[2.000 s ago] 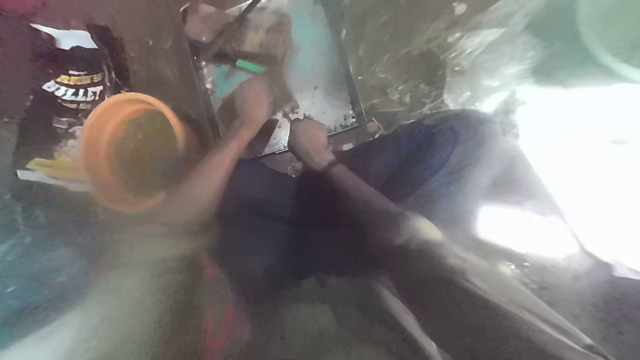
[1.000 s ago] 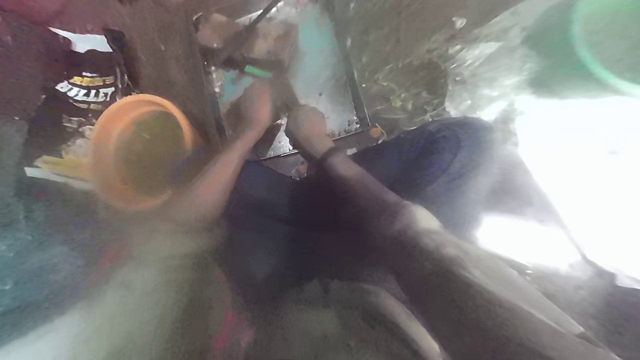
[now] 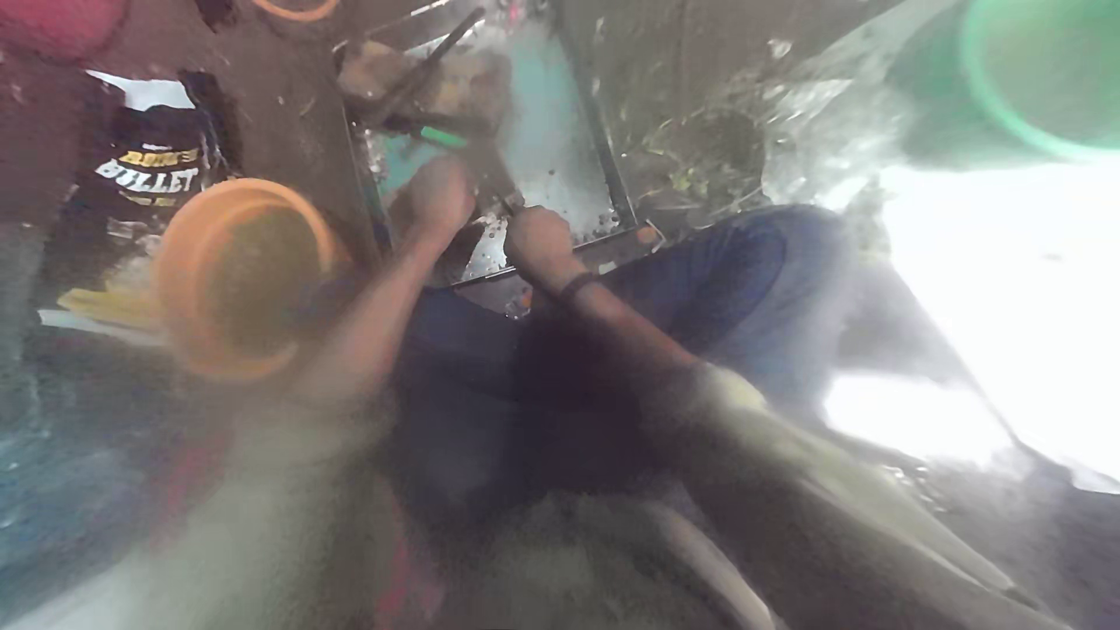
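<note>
My right hand (image 3: 538,245), a dark band at its wrist, is closed around the near end of a dark tool (image 3: 492,173), perhaps a knife; the blur hides its exact kind. Just left of it is my left hand (image 3: 440,194), its fingers curled; whether something small is inside them cannot be told. Beyond the left hand lies a small green piece (image 3: 443,136). Both hands are over a pale, dark-edged tray or board (image 3: 560,114) spotted with bits. A brown block (image 3: 385,72), maybe wood, sits on its far left part, with a dark bar (image 3: 430,63) slanting across.
An orange bucket (image 3: 175,289) with greenish contents stands by my left forearm. Behind it is a black printed bag (image 3: 149,157), with a yellow item (image 3: 105,304) beside the bucket. A green tub (image 3: 971,79) is at the upper right. Leafy scraps (image 3: 687,175) lie right of the tray.
Both hands stay close together over the tray, with only slight shifts. The view has moved a little, and the rim of another orange container now shows at the top.
</note>
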